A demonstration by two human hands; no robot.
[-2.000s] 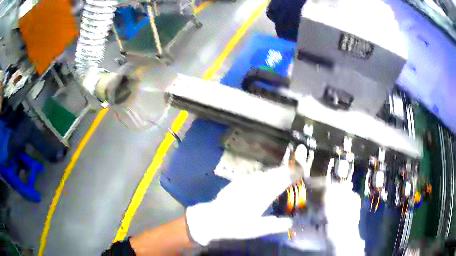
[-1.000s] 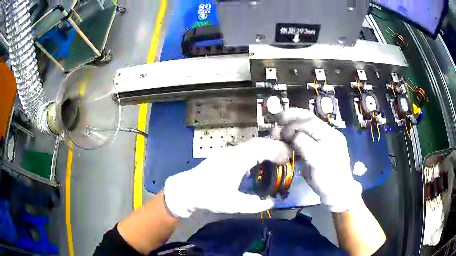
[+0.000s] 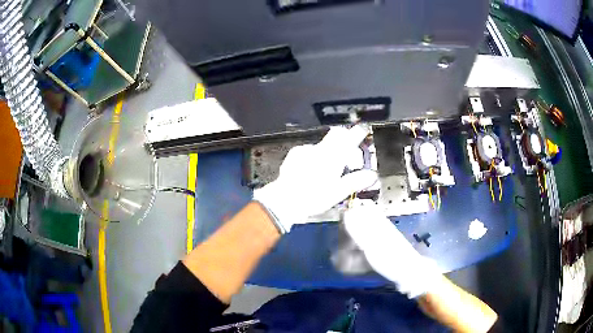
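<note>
My gloved left hand point(image 3: 318, 175) reaches over the leftmost fixture, thumb and fingers around a stator whose dark edge point(image 3: 369, 158) shows beside the glove; most of it is hidden. My gloved right hand point(image 3: 380, 244) is just below that fixture; its fingers are blurred and I cannot tell whether they hold anything. Three more stators sit in the fixtures to the right: the second point(image 3: 426, 155), the third point(image 3: 487, 147) and the fourth point(image 3: 535, 144). Each has a pale centre and orange lead wires hanging down.
The big grey laser head point(image 3: 344, 71) overhangs the left fixtures. A silver rail point(image 3: 192, 122) and a clear extraction hood point(image 3: 114, 169) are at left. A white scrap point(image 3: 477, 229) and small black piece point(image 3: 422, 239) lie on the blue table. A side tray point(image 3: 575, 260) is at right.
The stators held below the fixtures are no longer there. My left hand is now on one at the leftmost fixture; lead wires now hang from the second. The laser head covers more of the view.
</note>
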